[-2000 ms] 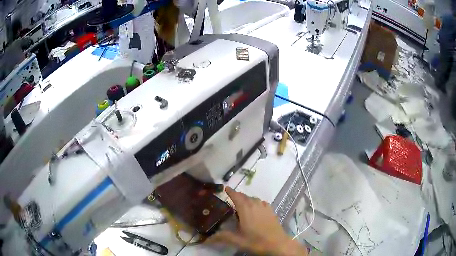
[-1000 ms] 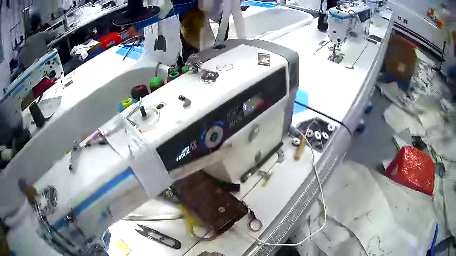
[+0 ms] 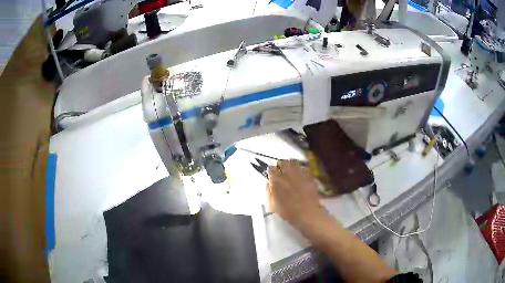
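A dark fabric piece (image 3: 171, 237) lies flat on the white table, in front of and partly under the needle area. The white sewing machine (image 3: 266, 105) stands behind it, its needle area lit. My right hand (image 3: 293, 190) is right of the needle, fingers curled over black thread snips (image 3: 259, 166). The pointed blades stick out to the left of my fingers; the handles are hidden under the hand. My left hand is out of the picture.
A dark smartphone (image 3: 339, 157) lies over yellow scissor handles (image 3: 317, 168), right of my hand. A metal ring handle (image 3: 374, 195) and a white cable (image 3: 412, 234) are near the front edge. An amber bottle (image 3: 159, 76) stands on the machine end.
The view has swung left, bringing the dark fabric and needle area into sight. My right hand, by the phone at first and then out of view, is now over the snips.
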